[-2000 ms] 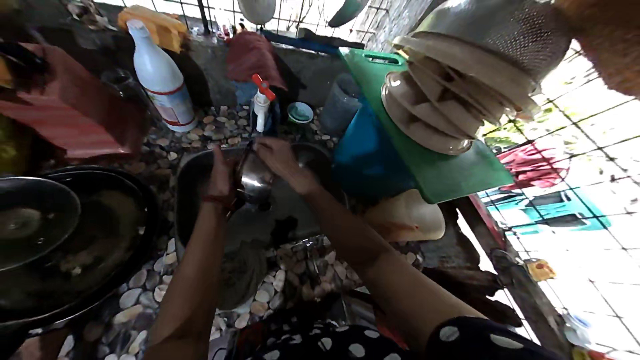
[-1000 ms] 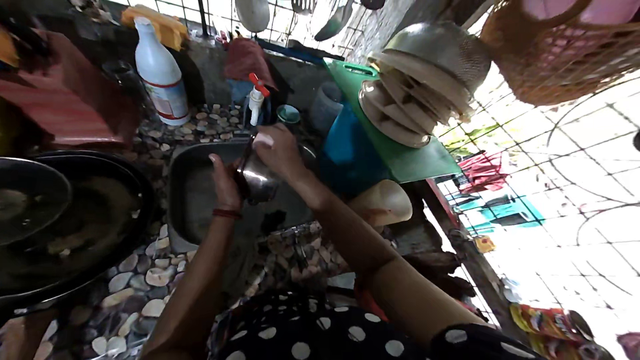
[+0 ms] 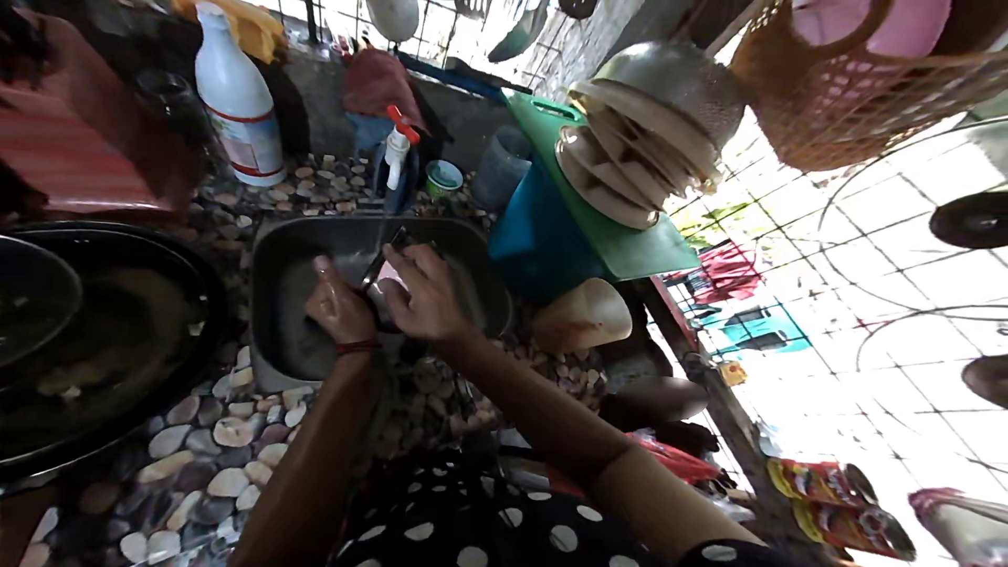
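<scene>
In the head view a small shiny metal vessel is held over the steel sink, partly hidden by my fingers. My right hand grips it from the right, with something dark and narrow showing by the fingertips. On the vessel's left side is my left hand, thumb raised; its hold on the vessel is partly hidden. A white faucet with a red handle stands behind the sink, and a thin stream of water seems to fall from it near the vessel.
Left of the sink sits a large black basin. Behind are a white bottle and a small green cup. At the right, a green board bearing stacked plates lies over a blue container, near a beige plastic container.
My right hand has shifted from beside the faucet's outlet down onto the vessel's side. The vessel has turned in my hands. The view has moved somewhat.
</scene>
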